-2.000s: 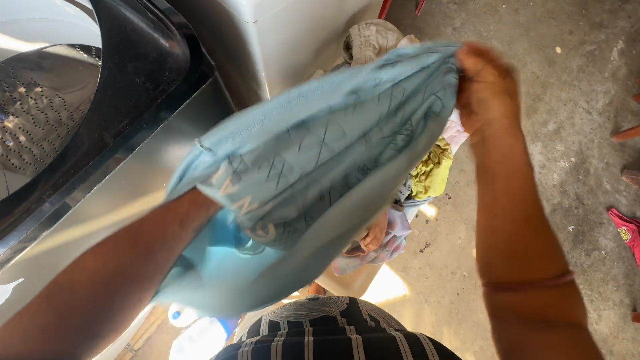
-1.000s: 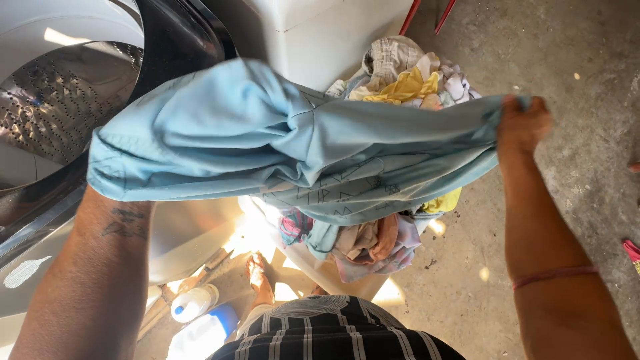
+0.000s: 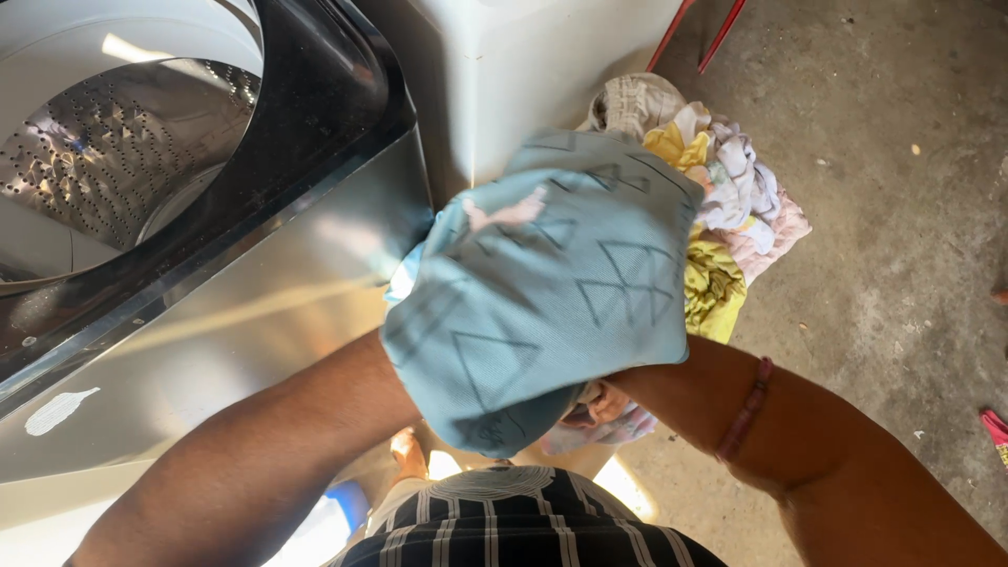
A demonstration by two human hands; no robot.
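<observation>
A light blue cloth garment [image 3: 543, 276] with dark triangular line patterns and a pale pink patch hangs bunched in front of me. Both my forearms run into or under it, the left from the lower left and the right from the lower right. The cloth hides my left hand and my right hand, so their grip does not show. Behind and to the right of the garment lies a heap of clothes, with beige cloth [image 3: 638, 102], white and lilac cloth [image 3: 736, 177], pink cloth [image 3: 776, 236] and yellow-green cloth [image 3: 713, 287].
At the left stands a top-loading washing machine with a black rim [image 3: 315, 102] and a perforated metal drum [image 3: 118, 150]. A white appliance or cabinet panel [image 3: 535, 71] stands behind the garment. Red legs or bars [image 3: 720, 35] rest on the concrete floor [image 3: 866, 197]. A white and blue container [image 3: 335, 512] is low at the left.
The garment was stretched wide between my two hands; now it is gathered at the centre. My arms have come closer together, and both hands have gone out of sight behind the cloth.
</observation>
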